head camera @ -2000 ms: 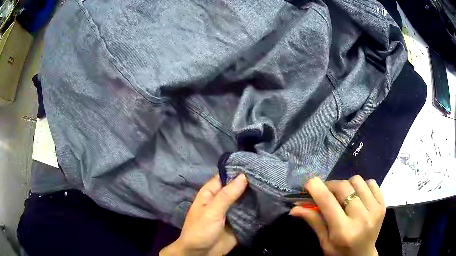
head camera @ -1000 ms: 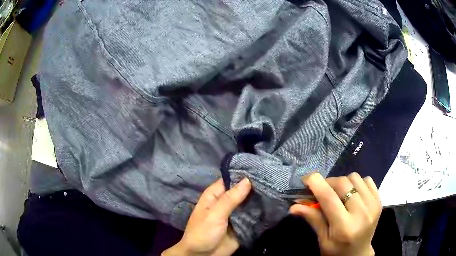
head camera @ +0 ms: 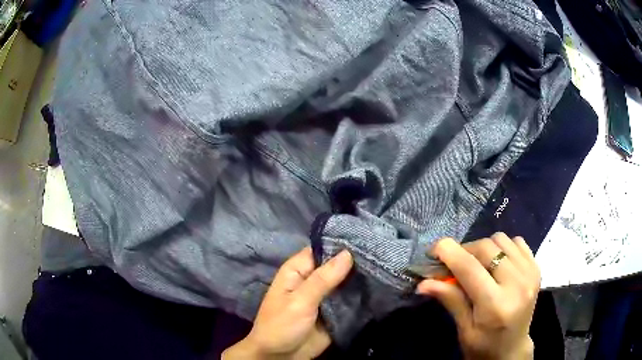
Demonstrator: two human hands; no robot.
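Note:
A grey-blue denim jacket (head camera: 267, 91), turned partly inside out, covers most of the table. My left hand (head camera: 296, 302) pinches a seam (head camera: 373, 264) of it, beside a dark folded edge, at the front of the cloth. My right hand (head camera: 489, 295), with a ring on one finger, holds thread snips (head camera: 442, 280) at the right end of that seam. Only an orange bit of the snips shows between thumb and fingers; the rest is hidden. A dark panel with tiny pale lettering (head camera: 501, 208) lies right of the grey cloth.
The white, pen-marked table (head camera: 598, 225) has a curved edge at right. A dark flat rectangle, perhaps a phone (head camera: 618, 116), lies on it. Dark cloth (head camera: 612, 35) is at the top right, more dark cloth (head camera: 105, 316) below. A tan box (head camera: 17, 84) stands at left.
My right hand has shifted slightly right, and its fingers have moved a little against the seam. My left hand keeps its pinch almost unmoved.

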